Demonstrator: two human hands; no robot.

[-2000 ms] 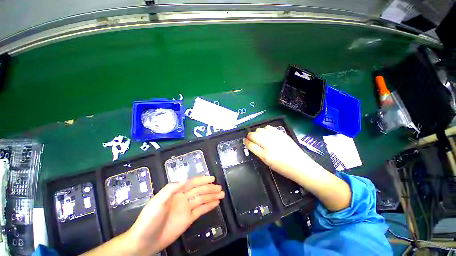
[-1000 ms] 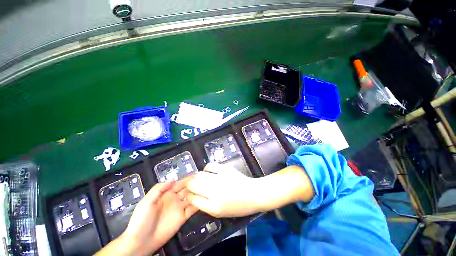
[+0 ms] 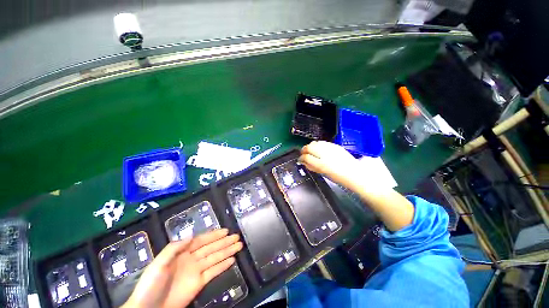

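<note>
The long black phone tray [image 3: 218,207] lies slanted across the bench with five side-by-side slots. Dark phone housings [image 3: 312,210] with thin coppery edges and pale components at their top ends lie in it. My left hand [image 3: 188,264] is palm up over the middle housing and hides part of it; its fingers are extended and no part shows on the palm. My right hand [image 3: 325,161] is at the top corner of the rightmost housing, fingertips together and pointing down. Whether a small part is between them cannot be seen.
Behind the tray are a blue dish [image 3: 155,174], a white card [image 3: 223,156] and white scraps [image 3: 109,212]. A black bin [image 3: 314,117] and blue bin [image 3: 361,133] stand behind my right hand. A clear blister tray [image 3: 15,258] is at the left edge. An orange-tipped object [image 3: 406,96] lies right.
My right hand has moved from beside my left palm to the rightmost housing's top corner. My left hand stays palm up over the middle housing. The view has shifted.
</note>
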